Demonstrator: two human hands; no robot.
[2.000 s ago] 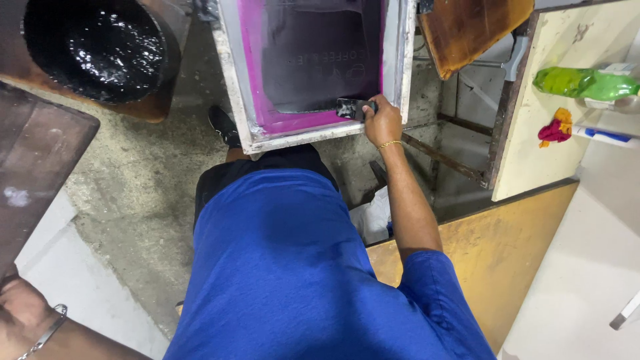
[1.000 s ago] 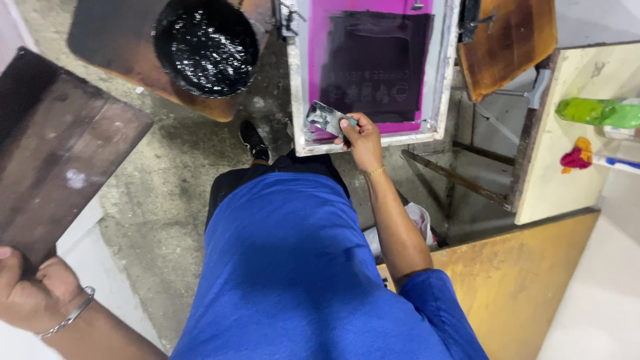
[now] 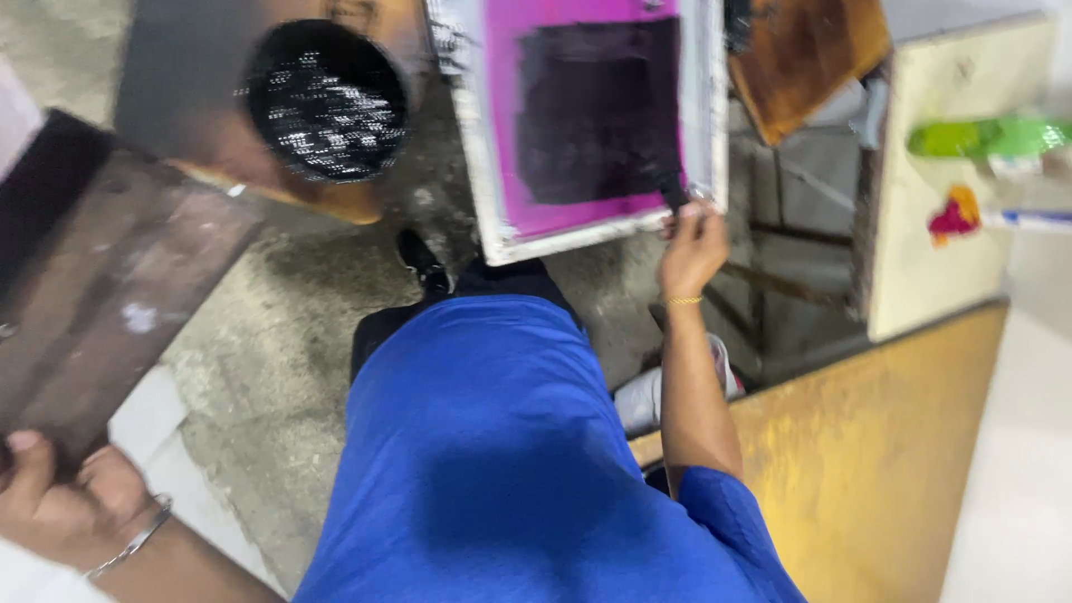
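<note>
My left hand grips the lower edge of a dark brown board at the left. My right hand, with a thin gold-coloured bracelet, holds a small ink-smeared scraper, seen narrow and blurred, at the lower right corner of a screen-printing frame. The scraper overlaps the edge of the dark ink area on the magenta mesh. A round container of glossy black ink stands left of the frame.
A stained board lies under the ink container; another brown panel is right of the frame. A cream board bears a green bottle, a red and orange scrap and a pen. A yellowish panel is below.
The scraper has turned from broad side in view to narrow, and my right hand has moved to the frame's right corner. The dark area now covers the faint lettering seen earlier. The view has shifted.
</note>
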